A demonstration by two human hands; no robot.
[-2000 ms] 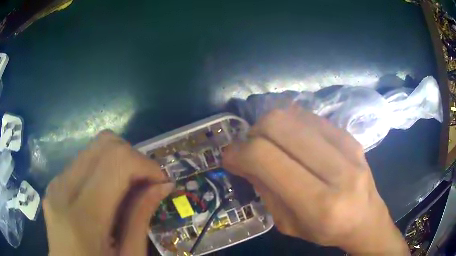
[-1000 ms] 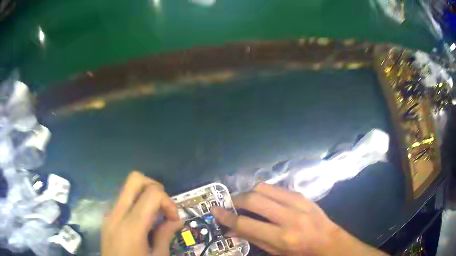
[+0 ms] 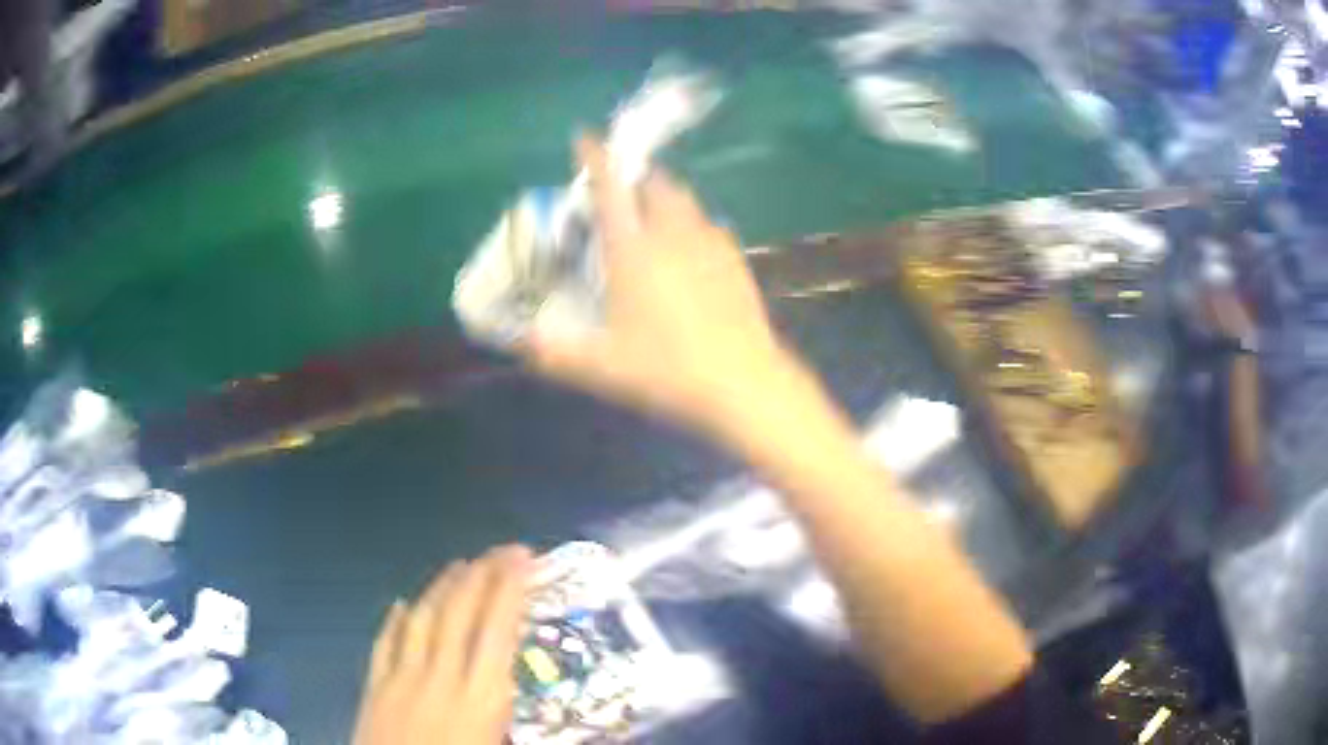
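An open white power strip housing (image 3: pixel 590 670) lies at the bottom centre, blurred, with a small yellow block on the board inside. My left hand (image 3: pixel 449 655) is at its left edge, fingers side by side over that edge; the thumb is hidden and the grip cannot be made out. My right hand (image 3: pixel 677 299) is stretched forward over the near edge of the green belt, shut on a second white unit (image 3: pixel 503 277) with a small blue spot. White or clear plastic (image 3: pixel 663 109) shows beyond its fingers. Both are motion-blurred.
White plugs and clear bags (image 3: pixel 73 568) are heaped at left. A bagged cord (image 3: pixel 728 531) lies behind the housing. A tan tray (image 3: pixel 1085 480) of brass pieces is at right. Another white item (image 3: pixel 910 109) lies on the green belt (image 3: pixel 262 262). More brass pieces (image 3: pixel 1143 699) show at lower right.
The view has tilted up, showing more of the belt. My right hand has left the open housing, reached forward and taken hold of another white unit. My left hand has stayed beside the housing.
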